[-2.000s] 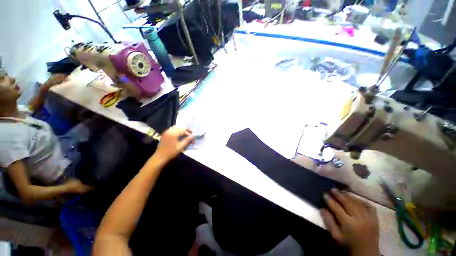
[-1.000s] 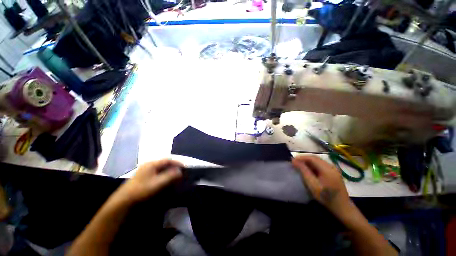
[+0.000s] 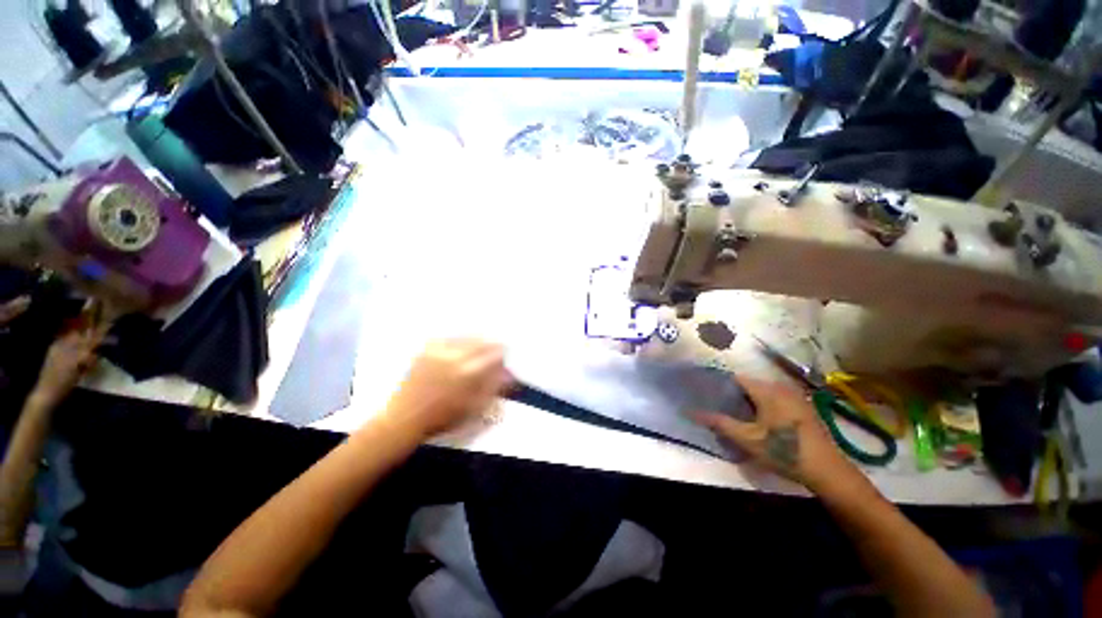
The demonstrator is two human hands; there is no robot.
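A cut panel [image 3: 628, 398] lies on the white table below the machine head, pale grey-blue face up, with a black edge along its front side. My left hand [image 3: 457, 384] is at the panel's left end, blurred, with fingers curled; whether it grips the panel cannot be told. My right hand [image 3: 767, 425] lies on the panel's right end, fingers spread and thumb apart, pressing on it. The sewing machine [image 3: 834, 242] stands behind the panel; its presser foot area [image 3: 647, 324] is just beyond the panel.
Green-handled scissors [image 3: 856, 429] and a bright green packet [image 3: 923, 437] lie right of my right hand. A grey-blue piece [image 3: 324, 356] lies left. A purple neighbouring machine [image 3: 139, 235], dark cloth [image 3: 224, 332] and another person's hand [image 3: 67, 356] are further left. Grey-and-black material [image 3: 532, 543] is below the table edge.
The panel that was held up between both hands now lies flat on the table, pale face up, over where the black panel lay. My left hand has moved slightly right and up.
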